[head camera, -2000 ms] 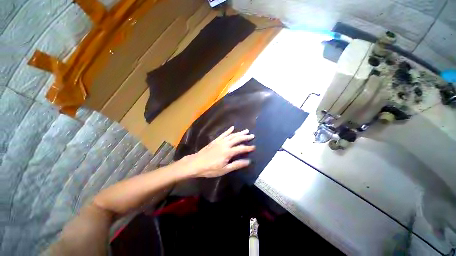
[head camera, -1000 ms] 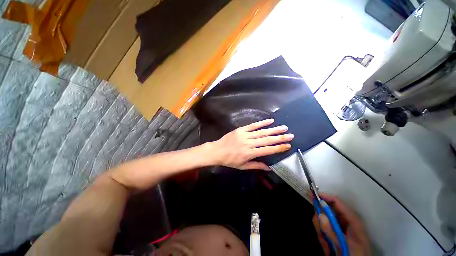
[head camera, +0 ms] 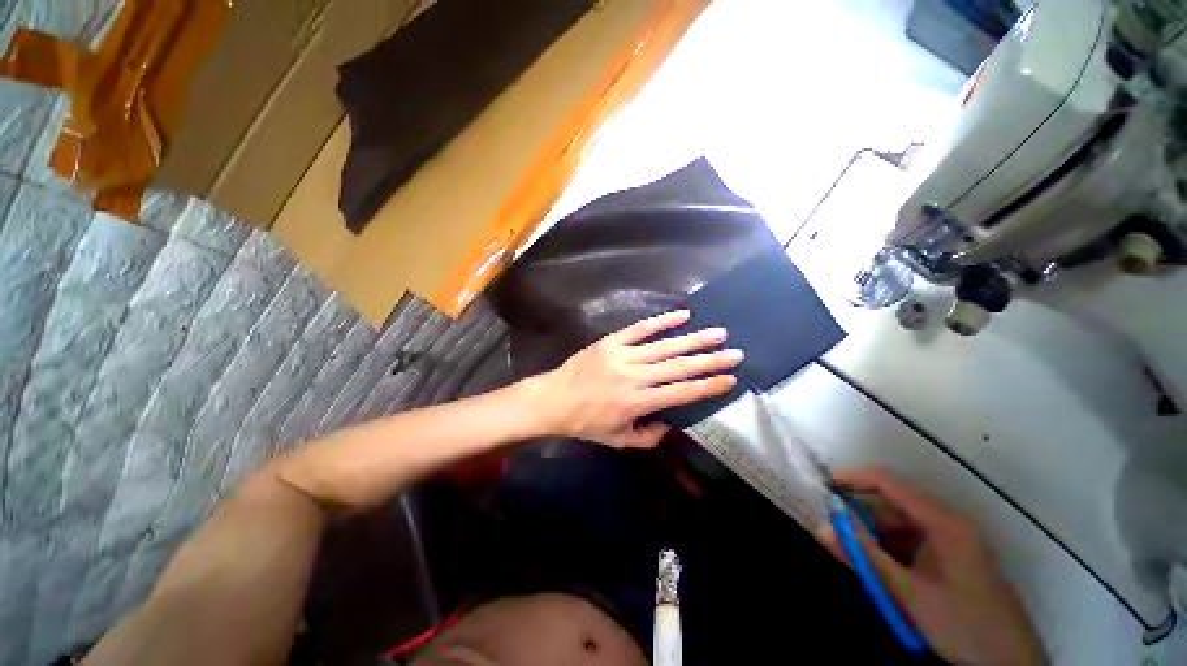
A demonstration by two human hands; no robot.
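The dark leather panel (head camera: 625,247) lies on the white table and over its front edge, shiny brown face at the left, matte blue-black part at the right. My left hand (head camera: 651,384) lies flat on the matte part, fingers spread. My right hand (head camera: 944,559) holds the scissors (head camera: 866,566) by their blue handles at the table's front edge. The blades are blurred and their tips are at the panel's lower edge. I cannot tell if they touch it.
The sewing machine head (head camera: 1028,143) stands at the right, its presser foot area left of the panel's far side hidden by glare. A dark narrow cut panel (head camera: 443,104) lies on the taped cardboard (head camera: 313,247) at upper left. A cigarette (head camera: 667,612) shows at bottom centre.
My right hand has come in from out of view with the scissors, then shifted slightly right, the blades now blurred. My left hand stays on the panel. The view has moved closer to the panel.
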